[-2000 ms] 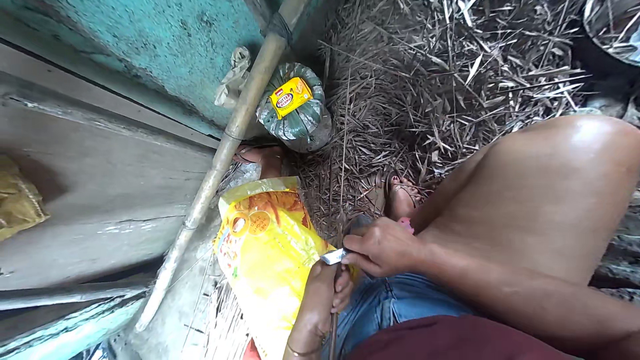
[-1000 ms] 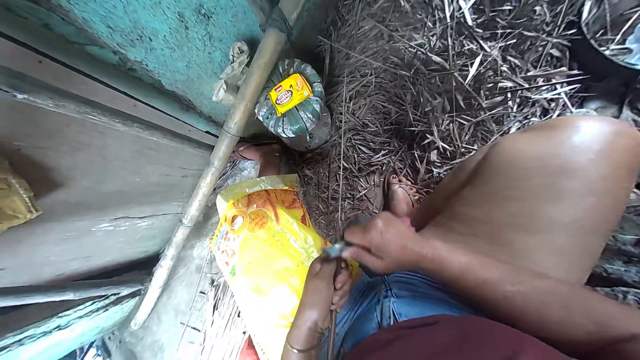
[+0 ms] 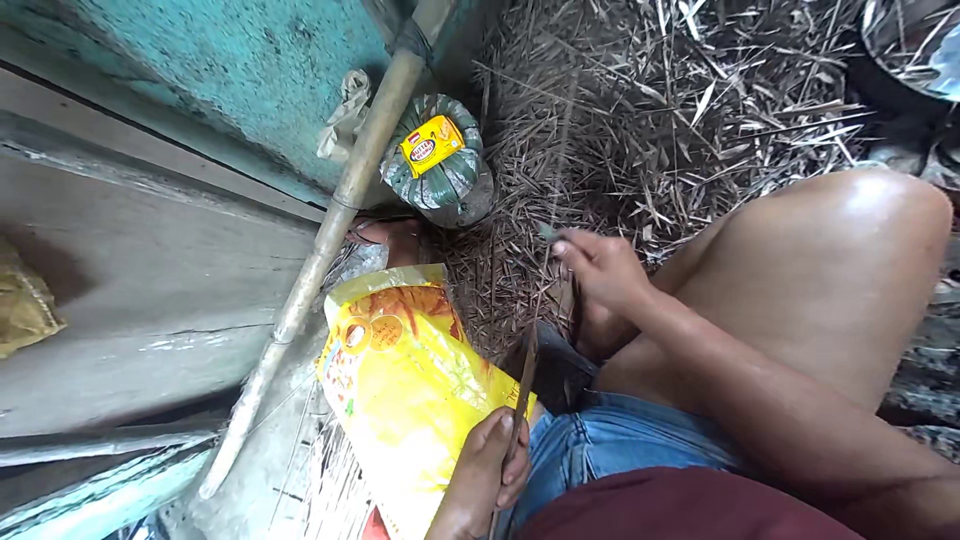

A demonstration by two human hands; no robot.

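Observation:
My left hand (image 3: 491,457) is closed around a thin brown strip, perhaps a palm leaf midrib (image 3: 530,360), that rises past my lap. Farther up and to the right, my right hand (image 3: 607,270) pinches a small greyish thing (image 3: 547,232) between thumb and finger, near the strip's upper end; it is too blurred to name. A yellow printed plastic sack (image 3: 420,375) lies over my leg, left of the strip and beside my left hand.
Dry leaf and stalk litter (image 3: 637,112) covers the ground. A yellow biscuit packet (image 3: 433,145) rests on a round wrapped bundle (image 3: 442,191). A bamboo pole (image 3: 330,232) slants along the wall at left. A dark round vessel (image 3: 892,67) stands at the upper right.
My right hand has moved up and away from my left hand, taking the small thing with it; the two were close together before. My left hand still holds the strip.

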